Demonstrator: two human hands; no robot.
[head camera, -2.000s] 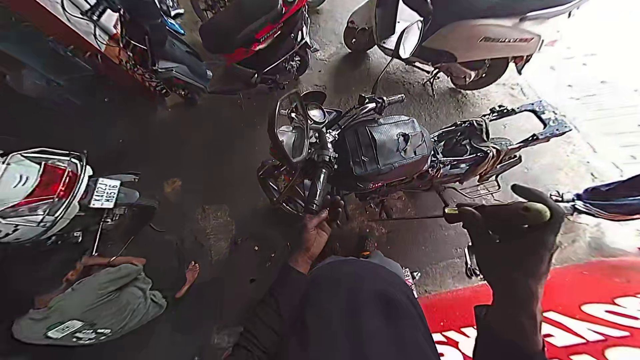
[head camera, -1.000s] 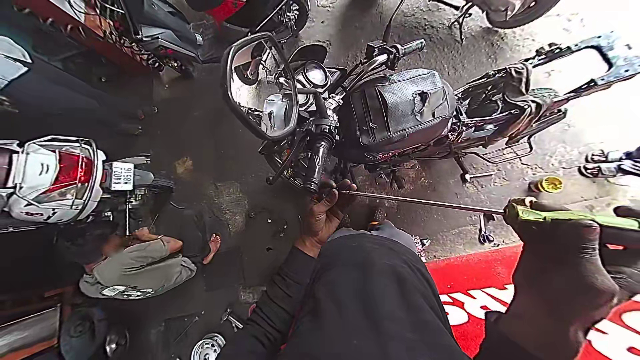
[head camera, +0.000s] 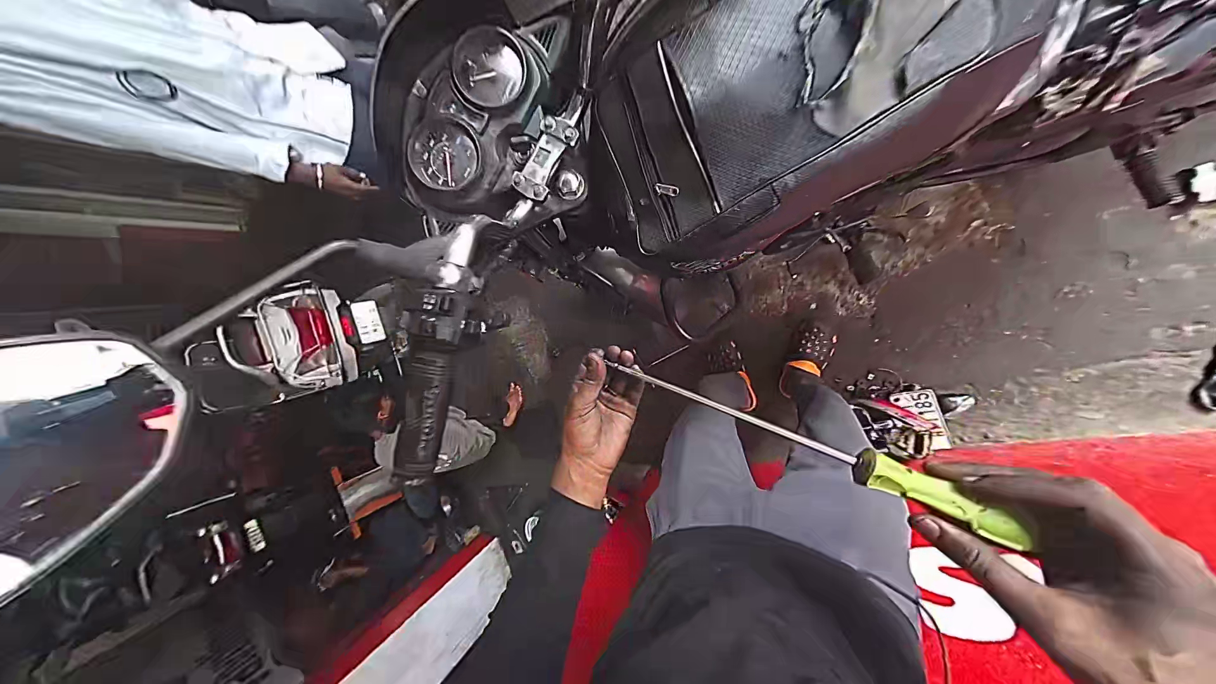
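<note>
A long-shafted screwdriver (head camera: 950, 499) with a yellow-green handle lies across the space above my knees. My right hand (head camera: 1073, 560) holds its handle between thumb and fingers at the lower right. The fingertips of my left hand (head camera: 598, 413) pinch the shaft's far end, palm up; whether a small part sits there cannot be told. Just left of that hand is the motorcycle's rubber handlebar grip (head camera: 423, 408). Above are the round gauges (head camera: 489, 66) and a dark textured tank cover (head camera: 741, 104) with a zipped pocket.
The motorcycle's mirror (head camera: 85, 456) juts out at left. A person in a light shirt (head camera: 171, 85) stands at upper left, and another person (head camera: 456, 437) is low beyond the grip. A scooter (head camera: 294, 337) is parked at left. A red surface with white lettering (head camera: 1121, 484) lies at lower right.
The view has moved much closer to the motorcycle. The screwdriver, level between my hands a second ago, now slants down to the right. A person in a light shirt is now plainly visible at upper left.
</note>
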